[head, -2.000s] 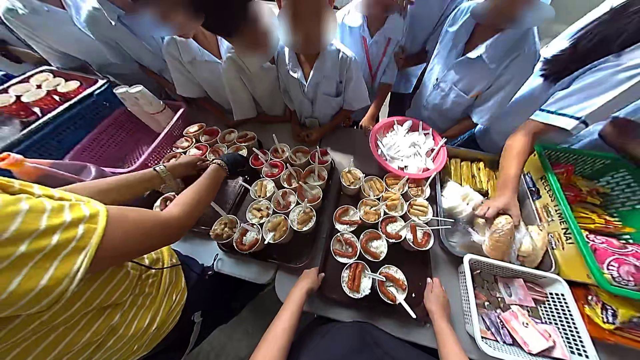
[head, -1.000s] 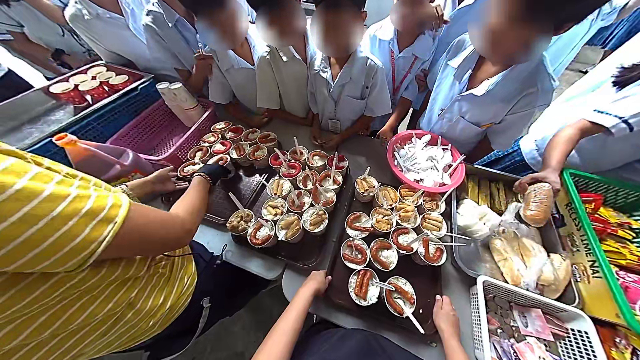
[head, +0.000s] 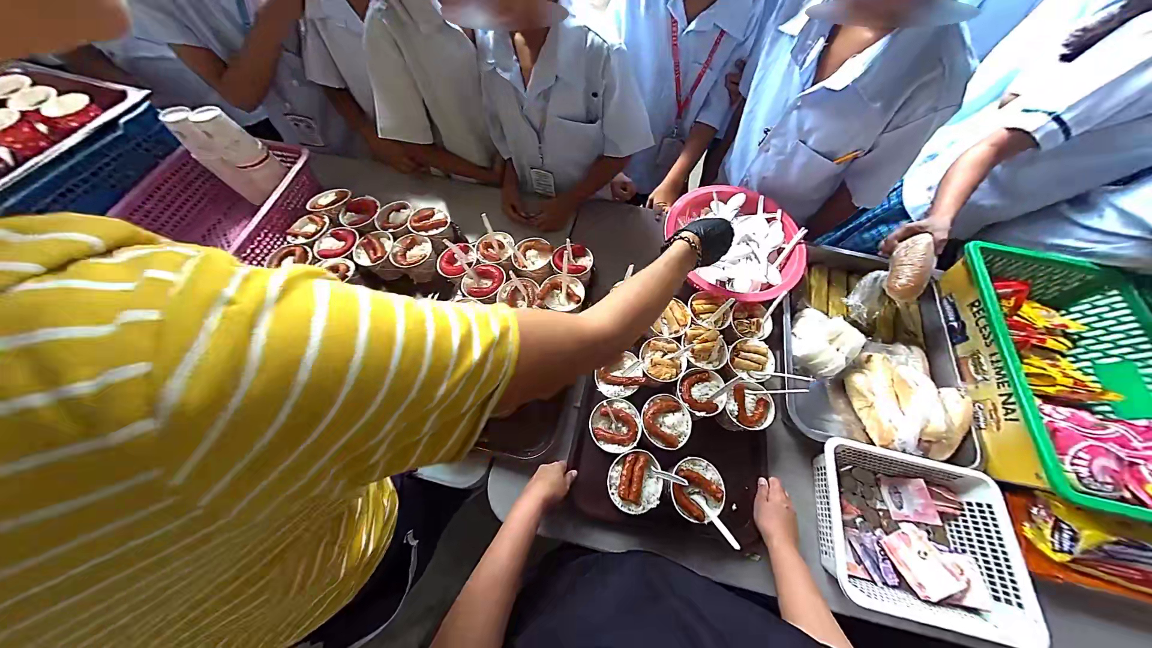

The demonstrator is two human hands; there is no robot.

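My left hand rests at the near left corner of a dark tray, and my right hand is at its near right side; neither holds food. Between them on the tray stand paper cups of rice topped with sausages, the nearest being one cup and another cup with a white plastic spoon. Farther back on the tray are cups with pale brown fried pieces. A co-worker's black-gloved hand reaches into a pink basin of white plastic spoons beyond the tray.
The co-worker's yellow striped sleeve crosses from the left. At right are a white basket with money, a metal tray with bagged bread, and a green basket of snack packets. Several people in pale shirts stand across the table.
The co-worker's gloved hand has moved from the cups at left to the pink basin of spoons. A person at right holds up a bread roll that lay lower before. My hands remain beside the tray.
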